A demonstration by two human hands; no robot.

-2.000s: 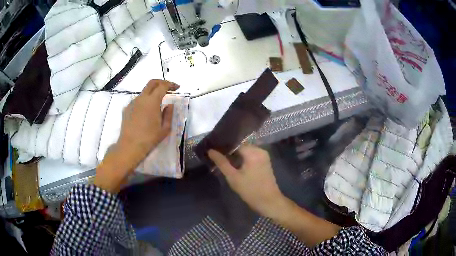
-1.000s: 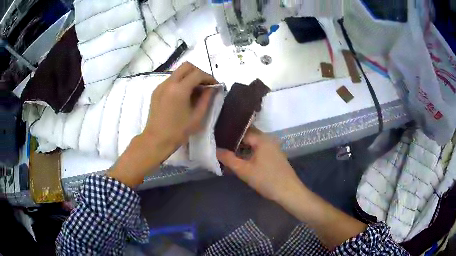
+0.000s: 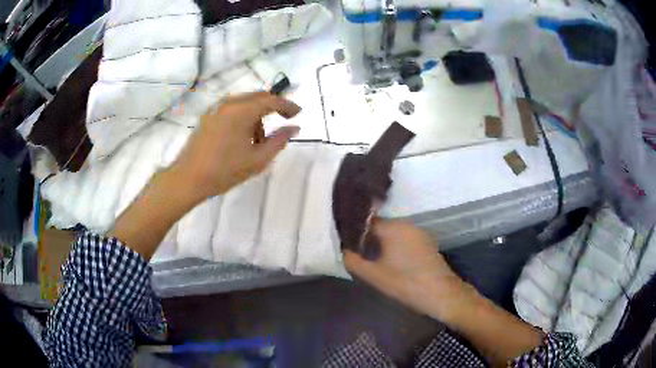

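A white quilted sleeve lies across the table front, its open end towards the right. My right hand grips the lower end of a small dark brown cuff piece at that sleeve end. A narrow strip of the brown piece points up towards the machine. My left hand is above the sleeve, thumb and fingers apart, with nothing seen in it. The presser foot area of the white sewing machine is behind, blurred.
More quilted panels are heaped left with a brown panel. Brown scraps, a black pad and a black cord lie right. A translucent bag and another quilted panel are far right.
My left hand has let go of the sleeve end and moved left. The sleeve reaches further right, with the brown piece against its end in my right hand. The view has shifted.
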